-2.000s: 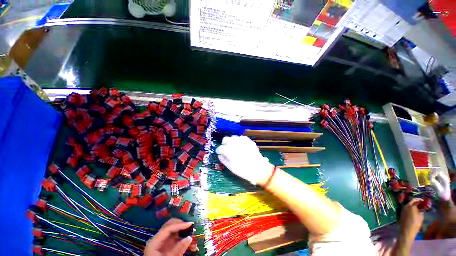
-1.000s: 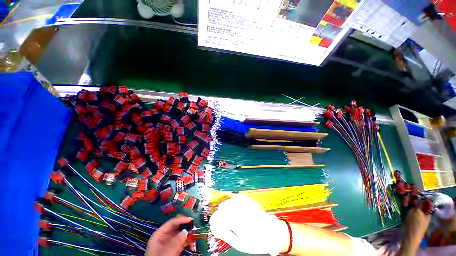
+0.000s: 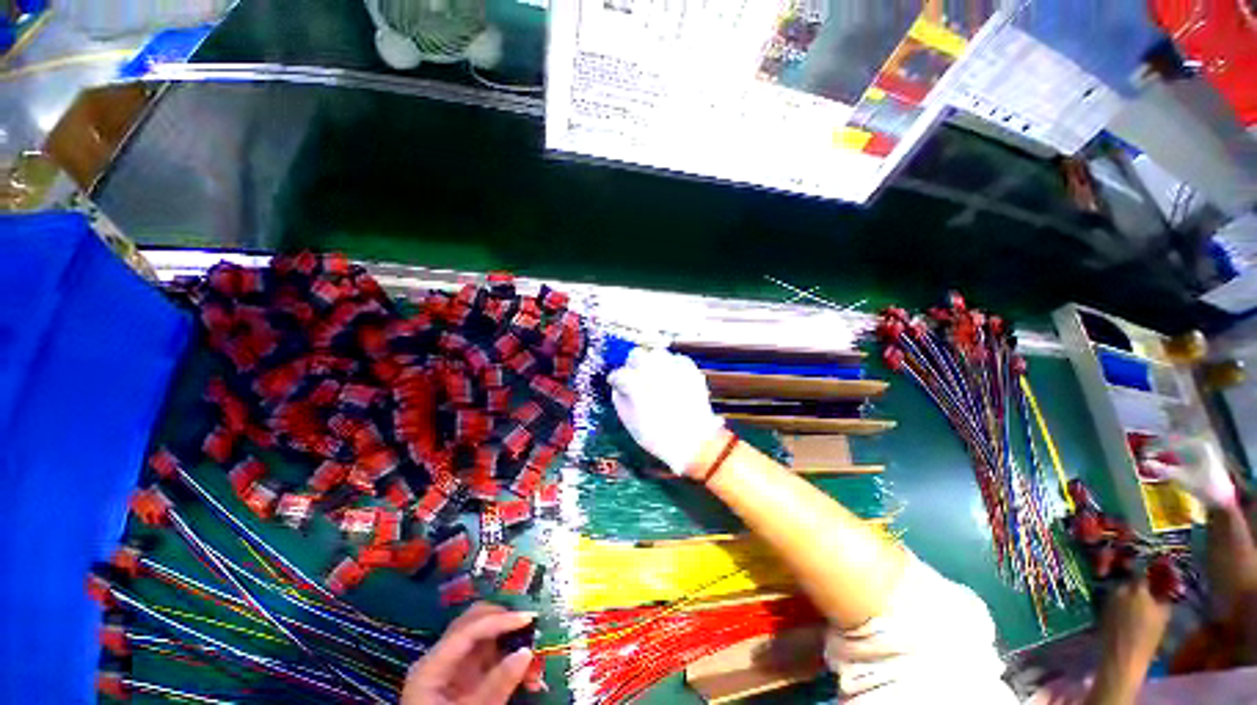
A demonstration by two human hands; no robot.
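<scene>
My bare left hand is at the lower middle and pinches a small black and red connector housing; a yellow wire runs from it to the right. My right hand, in a white glove with a red band at the wrist, is over the left ends of the blue wires. Its fingertips are hard to make out and I cannot tell if they hold a wire. Green wires, yellow wires and red wires lie in rows nearer me, with cardboard dividers among them.
Loose housings are heaped at left beside a blue bin. Wired connectors fan out at lower left and at right. A compartment tray and another person's hands are at far right. An instruction sheet hangs above.
My right hand has moved from the red and yellow wires up to the blue wires. My left hand stays in place with the housing. The neighbour's gloved hand has moved up to the tray.
</scene>
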